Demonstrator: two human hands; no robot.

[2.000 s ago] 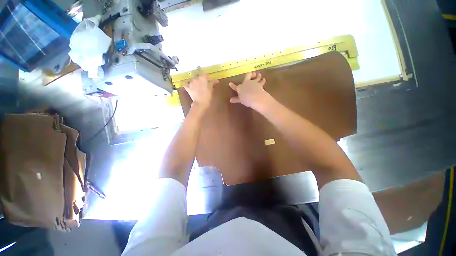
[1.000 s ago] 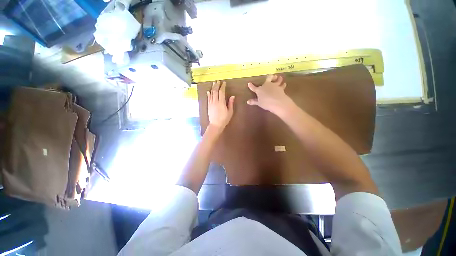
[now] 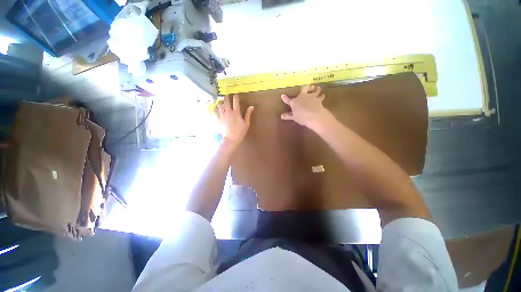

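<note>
A large flat brown bag panel (image 3: pixel 365 125) lies on the table, with a small pale label (image 3: pixel 318 169) on it. Its top edge runs along the long yellow template (image 3: pixel 274 82). My left hand (image 3: pixel 233 121) lies flat at the panel's top left corner, fingers apart, near the template's left end. My right hand (image 3: pixel 307 108) rests on the panel with spread fingers, its fingertips close to the template's lower edge. The white-grey machine head (image 3: pixel 180 71) stands at the template's left end. Its needle area cannot be made out.
A thick stack of brown panels (image 3: pixel 48 171) hangs at the left table edge, with a small dark pointed tool (image 3: pixel 117 197) beside it. More brown sheets (image 3: pixel 480 256) lie low at the right. A crumpled white bag (image 3: pixel 131 37) and a blue-framed box (image 3: pixel 60 23) are at upper left.
My left hand has moved left to the panel's corner since one second ago. My right hand has stayed nearly in place. The whole view has shifted since two seconds ago.
</note>
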